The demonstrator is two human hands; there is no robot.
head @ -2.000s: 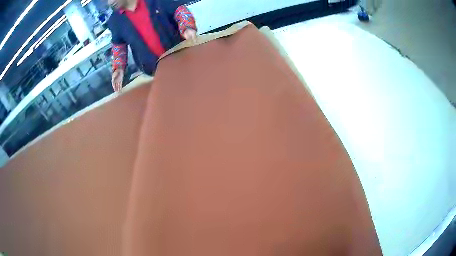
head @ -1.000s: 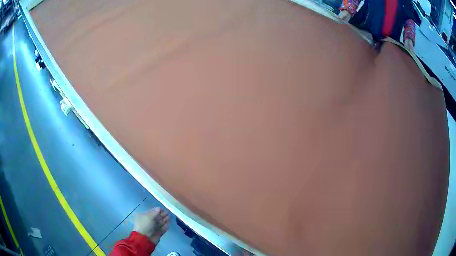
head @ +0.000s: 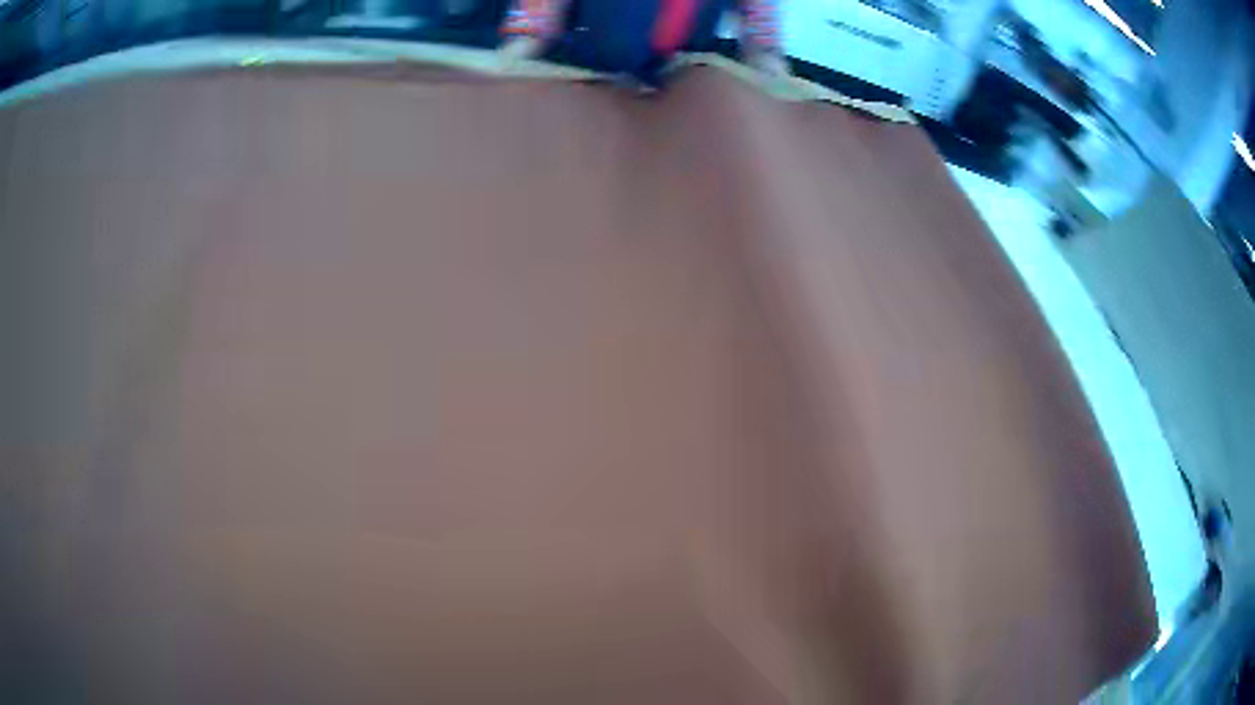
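Observation:
A large rust-brown sheet point(head: 482, 344) fills most of the blurred view, lying over the long table. A raised fold or wrinkle runs from its far edge down toward me, right of the middle. A thin pale edge point(head: 454, 64) shows along its far side. Another person's two hands are at that far edge. Neither my left hand nor my right hand is in the picture.
A person point(head: 633, 35) in a dark top with a red strip stands across the table. The white table top point(head: 1025, 248) shows along the right. Beyond it lies a separate beige sheet point(head: 1170, 303) with small dark-blue objects point(head: 1214, 523) near its edge.
The view has swung right, away from the aisle floor. The hand with the red sleeve seen at the lower left a second ago is out of the picture.

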